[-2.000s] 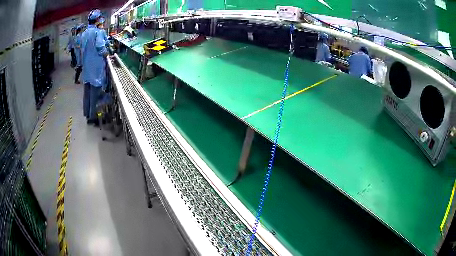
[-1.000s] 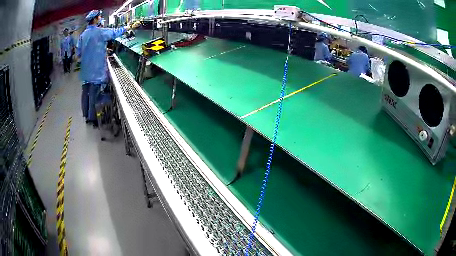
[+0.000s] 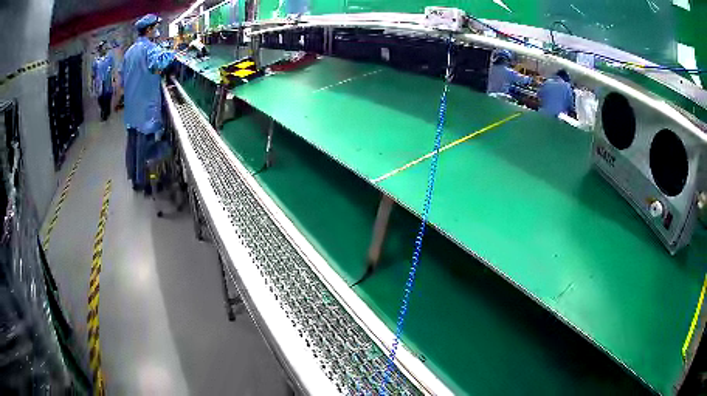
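Neither of my hands is in the picture. Nearest in front is the conveyor (image 3: 267,251), a long line with white rails that runs from the bottom middle to the far upper left. Small boards are packed along its bed, too small to tell apart. A green two-level bench (image 3: 465,170) stands to its right. A blue coiled cord (image 3: 422,220) hangs in front of the bench down to the conveyor. A pale grey air blower (image 3: 647,170) with two round black fans stands at the bench's right end.
A person in a blue smock (image 3: 143,85) stands at the conveyor's far end beside a stool (image 3: 161,174); another stands farther down the aisle. Two people sit behind the bench. Yellow-black tape (image 3: 97,286) marks the floor. A dark, film-like shape (image 3: 31,309) fills the left edge.
The standing person's raised arm has come down to the line. Farther people in the aisle have shifted. The dark rack at the left edge now looks film-covered. The conveyor and bench look unchanged.
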